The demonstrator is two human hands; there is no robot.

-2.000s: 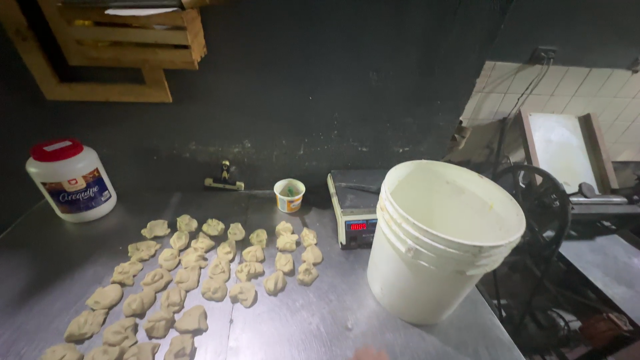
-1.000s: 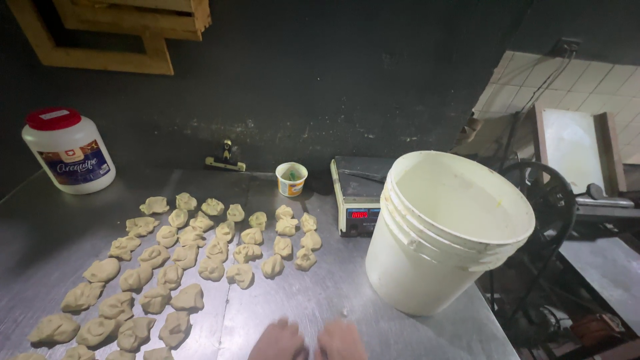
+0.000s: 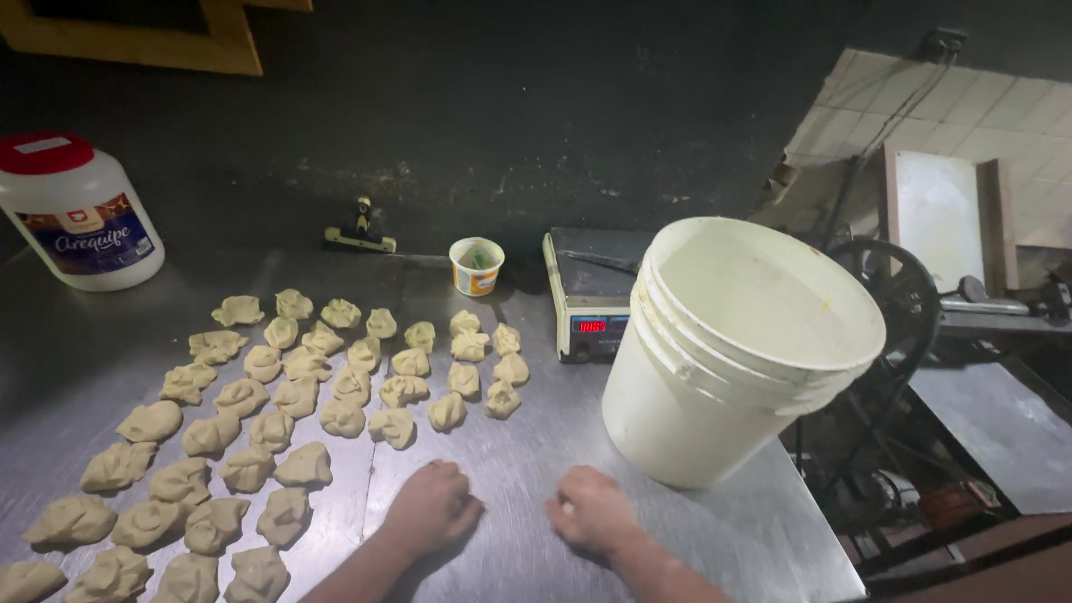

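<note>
My left hand (image 3: 437,505) rests curled on the steel table (image 3: 494,553), just right of rows of dough pieces (image 3: 306,465). No object shows in it. Fingers curled, my right hand (image 3: 590,509) is on the same table, left of the base of a large white plastic bucket (image 3: 695,402); nothing is visible in its grasp, though its palm side is hidden. The two hands are apart. Behind the bucket is a digital scale (image 3: 578,293) with a lit red display. A small plastic tub (image 3: 476,268) stands left of the scale.
A white plastic jar of arequipe (image 3: 88,230) with a red lid stands at the far left. A black clamp-like fitting (image 3: 360,234) lies by the dark back wall. Past the table's right edge are a black wheel (image 3: 892,310) and a framed tray (image 3: 938,218).
Both hands have come farther into view over the table; two seconds ago only a blurred bit of a hand showed at the bottom edge. The bucket and the dough pieces have stayed put.
</note>
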